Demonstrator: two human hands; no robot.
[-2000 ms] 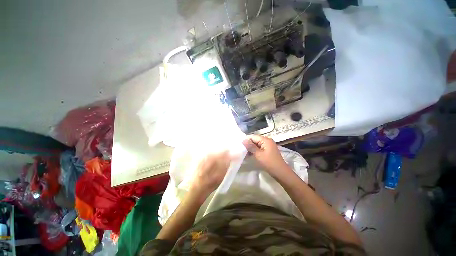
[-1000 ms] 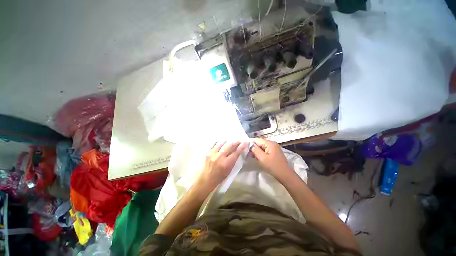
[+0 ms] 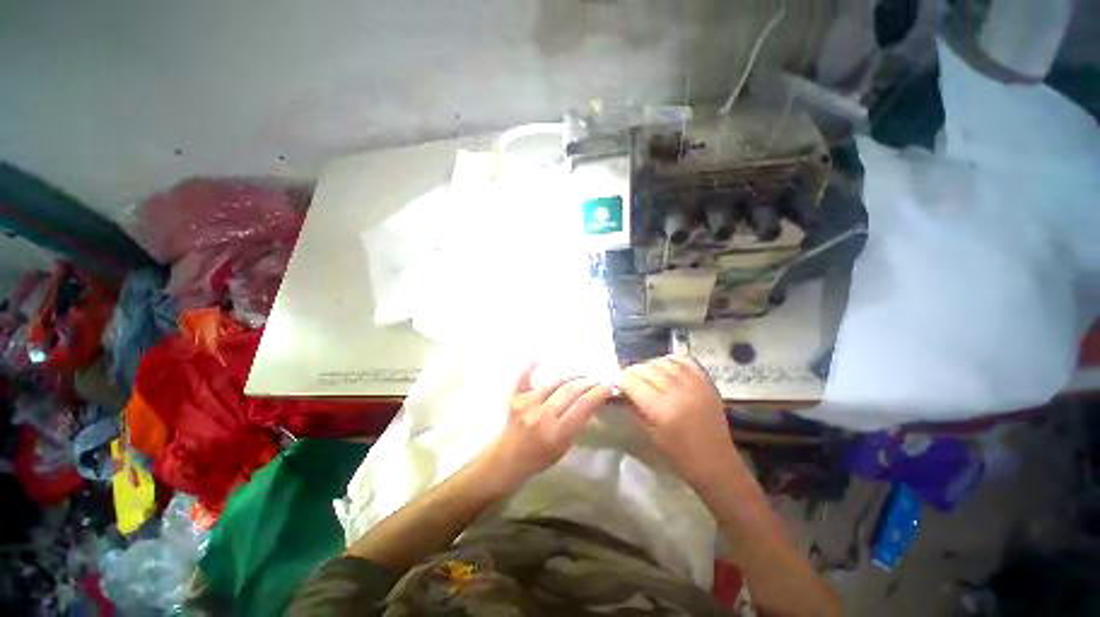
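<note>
A white fabric piece (image 3: 483, 283) lies under the lit head of the overlock machine (image 3: 724, 229) and hangs over the table's front edge onto my lap. Its bright part is overexposed. My left hand (image 3: 549, 416) holds the fabric at the table edge, just below the presser foot area. My right hand (image 3: 670, 398) is beside it, fingertips pinching the fabric edge close to my left fingertips. The needle area is hidden by glare.
The pale table (image 3: 326, 265) has a printed ruler edge. A large white fabric sheet (image 3: 953, 289) lies right of the machine. Red cloth (image 3: 199, 404) and green cloth (image 3: 284, 530) are heaped left. A purple item (image 3: 923, 468) and a blue packet (image 3: 895, 527) are at lower right.
The view has turned, so the machine now looks level and further right. Both hands stay on the fabric, now closer to the table edge. The fabric strip between them no longer shows clearly.
</note>
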